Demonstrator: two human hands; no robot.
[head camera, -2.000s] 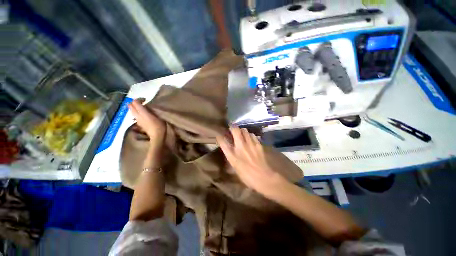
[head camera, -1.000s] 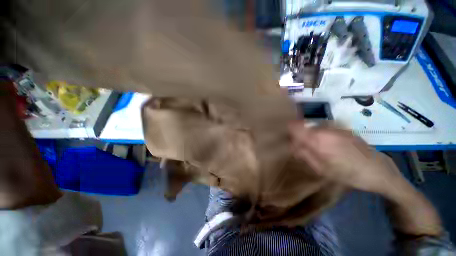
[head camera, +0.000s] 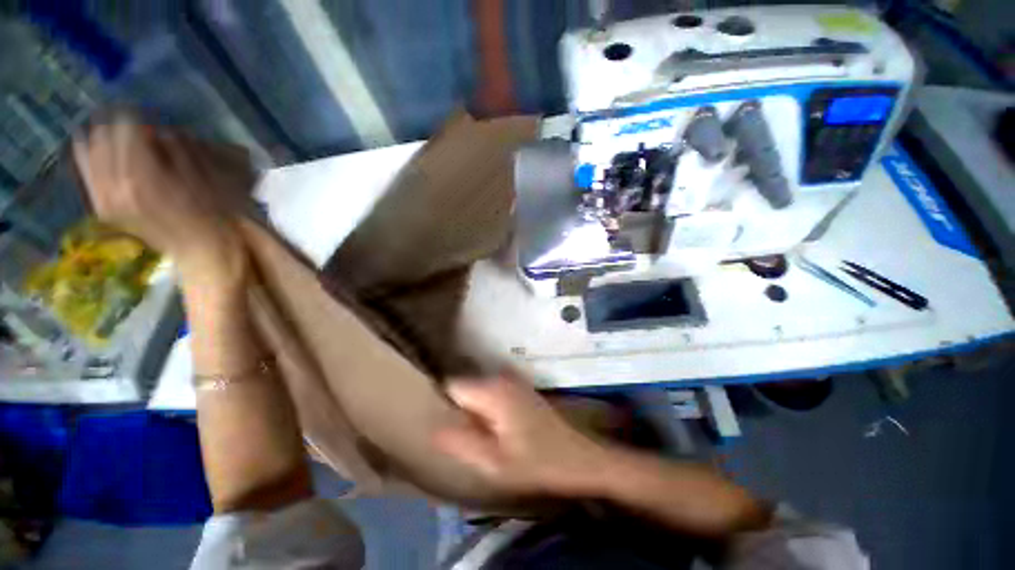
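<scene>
The brown garment (head camera: 367, 390) stretches between my two hands, over the table's front edge and left of the machine. Part of the brown cloth lies on the table up to the machine's left end. My left hand (head camera: 156, 184) is raised at the upper left, blurred, closed on the garment's far end. My right hand (head camera: 512, 434) grips the garment near its lower right part, in front of the table edge, also blurred. The white overlock machine (head camera: 712, 212) stands to the right. Its needle area is lit, and I cannot see cloth under the foot.
Tweezers (head camera: 837, 281) and black snips (head camera: 885, 285) lie on the table at right. A dark scrap opening (head camera: 646, 304) is in front of the needle area. A bin with yellow scraps (head camera: 95, 273) stands at left. A blue cloth or container (head camera: 122, 462) is below it.
The garment was lifted and swung across the view, then lowered. My left hand is now farther left and higher, and my right hand is lower, away from the needle area.
</scene>
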